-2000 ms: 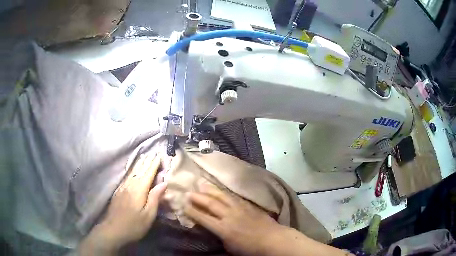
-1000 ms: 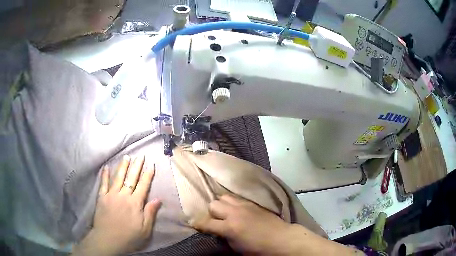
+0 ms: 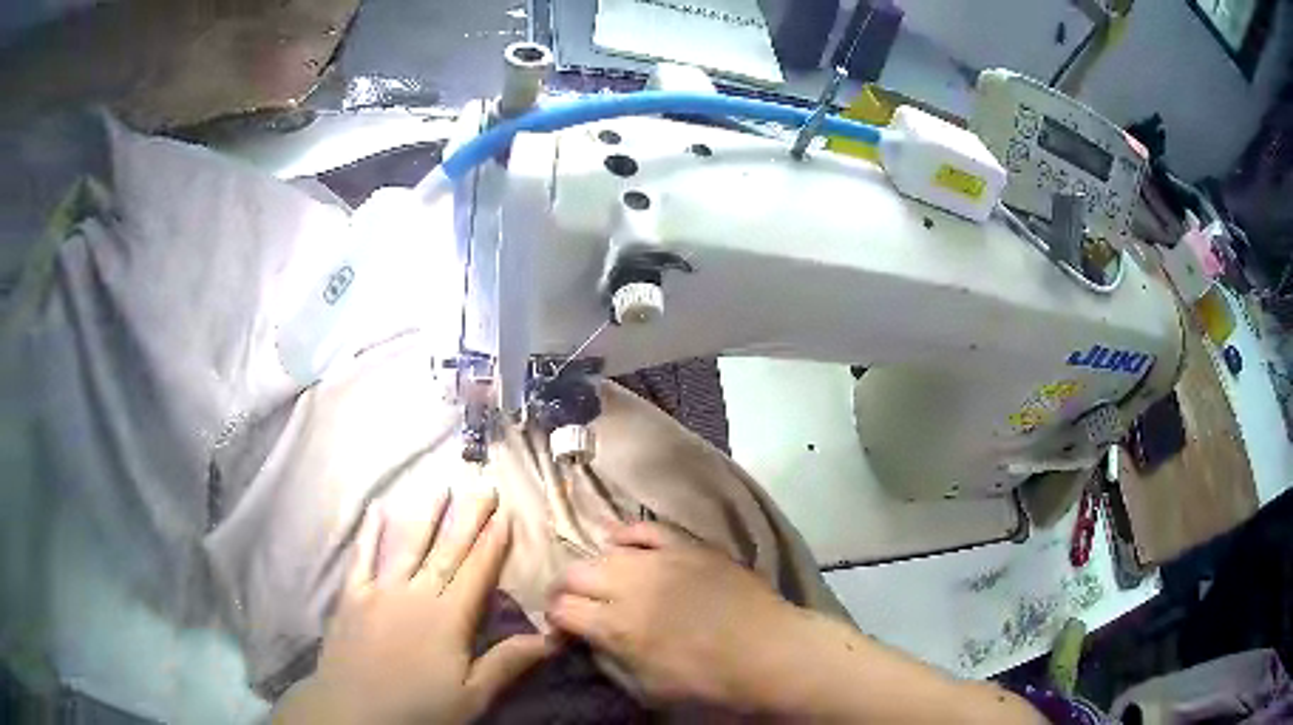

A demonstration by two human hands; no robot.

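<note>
The mauve-grey garment body spreads left of the needle and under the presser foot. A beige piece lies folded right of the foot. Dark brown cloth shows between and below my hands, and more shows behind the beige piece. My left hand lies flat on the cloth just below the foot, fingers apart. My right hand has its fingers bent together, pinching the beige cloth edge right of my left hand. The needle tip is too small to make out.
The white machine head arches over the cloth, with a blue tube on top and a control panel behind. A brown board lies at back left. Red-handled snips lie at the right. A pale notebook lies behind.
The cloth has shifted and bunched by the foot, with the beige piece nearer the needle. My left hand has moved right, close to my right hand. My right hand stays on the beige cloth.
</note>
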